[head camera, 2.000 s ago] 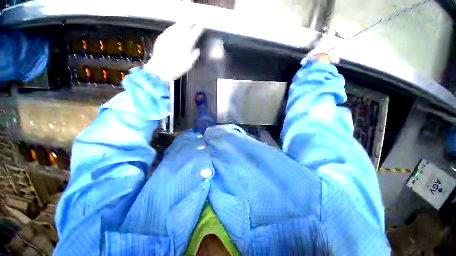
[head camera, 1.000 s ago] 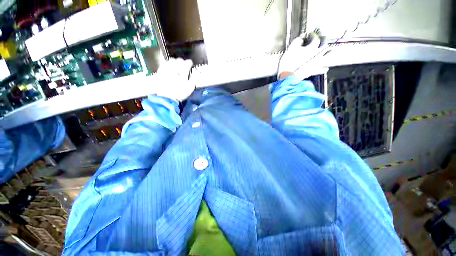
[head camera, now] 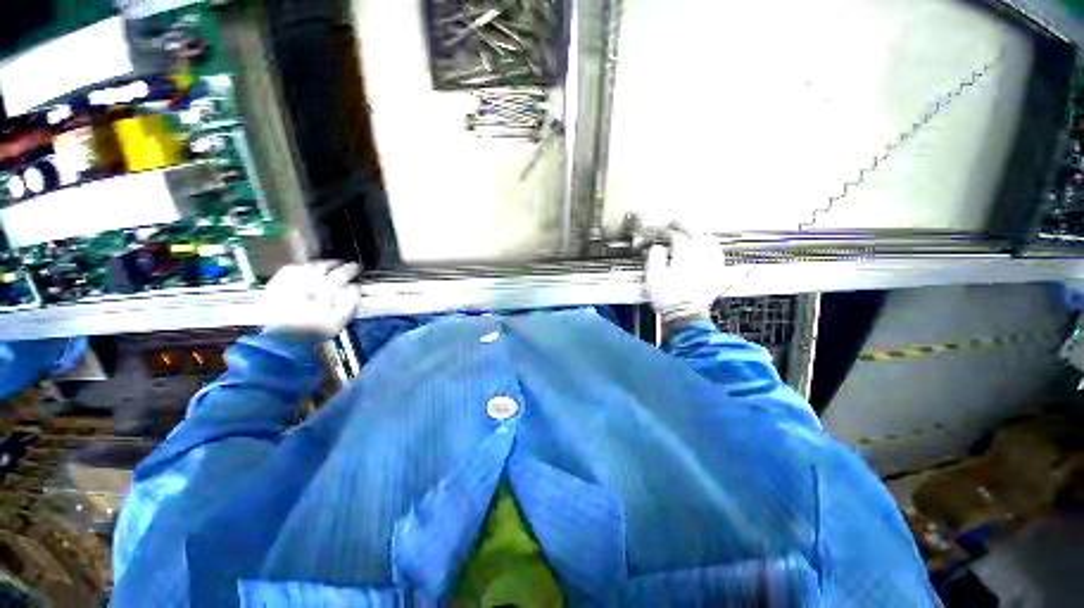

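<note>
The silver conveyor rail [head camera: 511,289] crosses in front of my body. My left hand [head camera: 312,297], in a white glove, is closed over the rail at the left, beside the near right corner of a green circuit board [head camera: 107,264]. The board carries pale heatsink bars and a yellow block. My right hand [head camera: 686,276], also gloved, is closed over the rail right of centre, with its fingers towards the chain side. Neither hand visibly holds a loose part. The finger undersides are hidden.
A black parts tray [head camera: 497,48] with thin metal pieces lies on a pale plate [head camera: 476,202], with more thin pieces [head camera: 511,113] beside it. A coiled cord [head camera: 903,143] crosses the right plate. A dark carrier [head camera: 761,323] is below the rail. Another board shows at the right edge.
The view has shifted, bringing the parts tray and more of the plates into view. My hands are farther apart on the rail; the left is farther left, by the board's corner.
</note>
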